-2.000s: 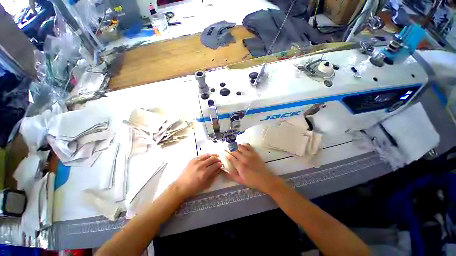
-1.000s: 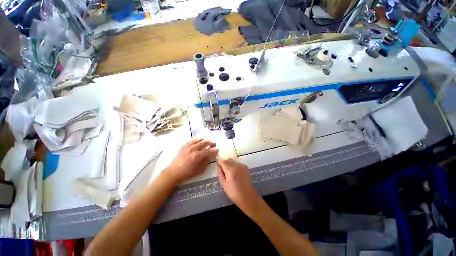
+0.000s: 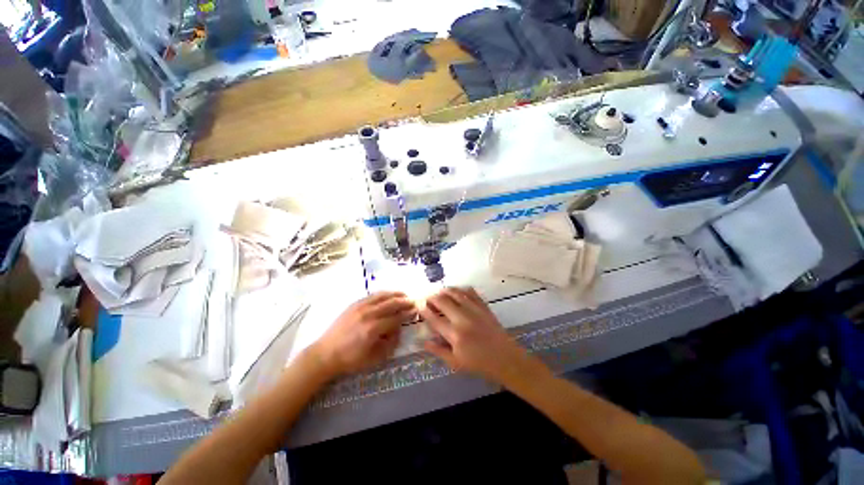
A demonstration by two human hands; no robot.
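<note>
A small cream piece [image 3: 414,296] lies just in front of the needle area, mostly hidden under my fingers and washed out by the lamp. My left hand [image 3: 371,330] holds its left side, fingertips on it. My right hand [image 3: 466,327] holds its right side, fingertips close to my left ones. The presser foot and needle area [image 3: 431,265] of the white sewing machine [image 3: 606,175] is just beyond my fingertips. Whether the piece lies under the foot I cannot tell.
A beige stack [image 3: 540,254] lies right of the foot. A loose beige pile [image 3: 284,237] lies left. White strips [image 3: 213,327] and folded white pieces [image 3: 142,256] are further left. A white cloth [image 3: 769,242] lies at right. Dark grey fabric [image 3: 521,47] is behind.
Against one second ago, my right hand has moved up and now points towards the needle beside my left hand. Both hands stay at the cream piece. The view has shifted slightly.
</note>
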